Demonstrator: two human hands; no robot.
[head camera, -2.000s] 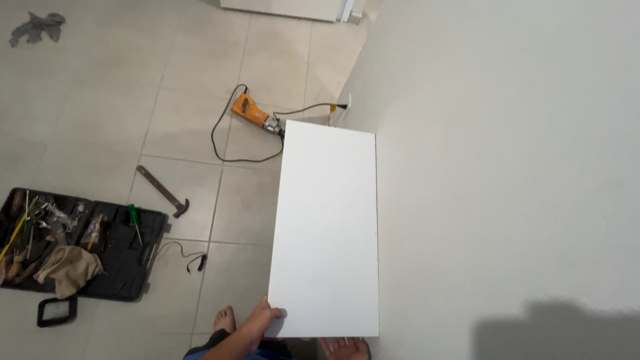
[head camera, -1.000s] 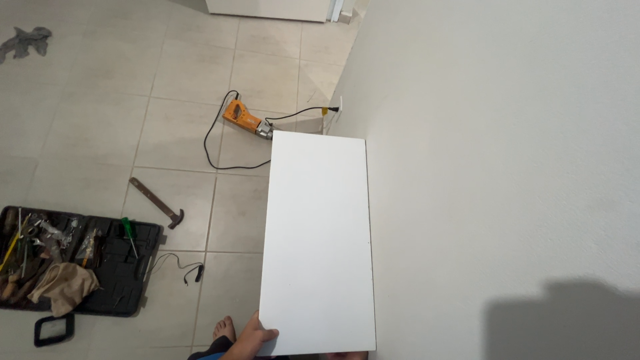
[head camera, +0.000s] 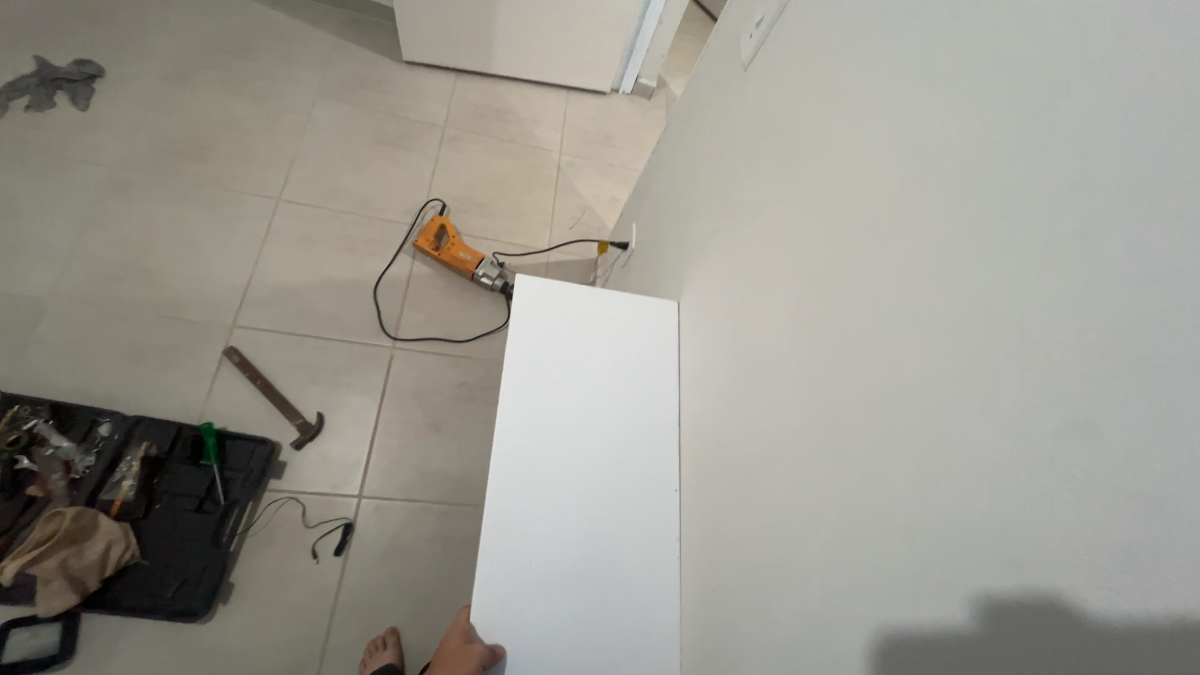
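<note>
A white rectangular board (head camera: 586, 469) stands out from the pale wall, its right edge running along the wall surface. At the bottom of the view my left hand (head camera: 464, 645) grips the board's left edge, with the thumb over the top face. My right hand is out of sight. Near the far end of the board, an orange corded power drill (head camera: 452, 248) lies on the tiled floor, its front end partly behind the board's corner.
A claw hammer (head camera: 272, 398) lies on the floor beside an open black tool case (head camera: 178, 572) holding a green-handled screwdriver (head camera: 212, 455) and a tan cloth (head camera: 70, 558). A thin black cable (head camera: 305, 516) lies nearby. The drill's cord reaches a wall outlet (head camera: 632, 246). A bare foot (head camera: 382, 649) shows below.
My right hand, seen under the board's near end two seconds ago, has gone out of view. My left hand stays on the left edge. The view has shifted, cutting off the board's near end.
</note>
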